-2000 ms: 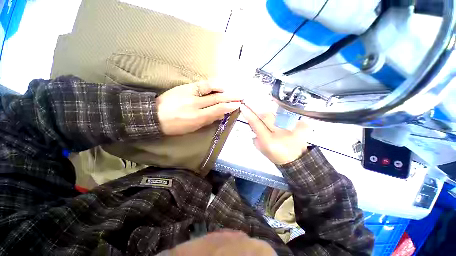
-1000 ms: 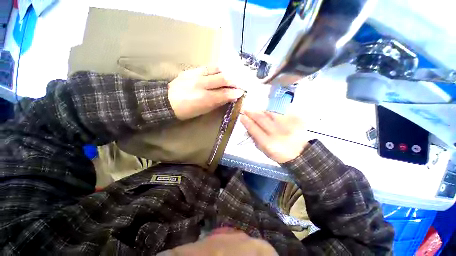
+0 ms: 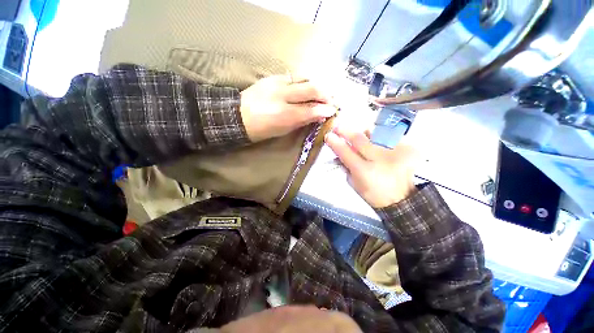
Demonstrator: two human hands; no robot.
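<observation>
The tan garment panel (image 3: pixel 228 172) lies over the white table and hangs over its front edge. A zipper (image 3: pixel 303 159) runs along its right edge beside a narrow brown-tan strip (image 3: pixel 315 153). My left hand (image 3: pixel 277 109) lies on the panel, its fingertips pinching the edge near the zipper's top end. My right hand (image 3: pixel 378 166) is just right of it, thumb and fingertips at the brown-tan strip. The glare hides the needle area and the fine fingertip contact. A grey-blue translucent block (image 3: pixel 392 127) is behind my right hand.
The sewing machine head (image 3: pixel 482 58) fills the upper right. A black phone (image 3: pixel 529 192) lies on the table at right. The table's ruler-like front edge (image 3: pixel 342 211) runs below my right hand. Tan cloth (image 3: pixel 381 263) shows below the table edge.
The view has shifted. My right fingertips, a little apart from the strip one second ago, are now at it. My left hand still holds the panel edge.
</observation>
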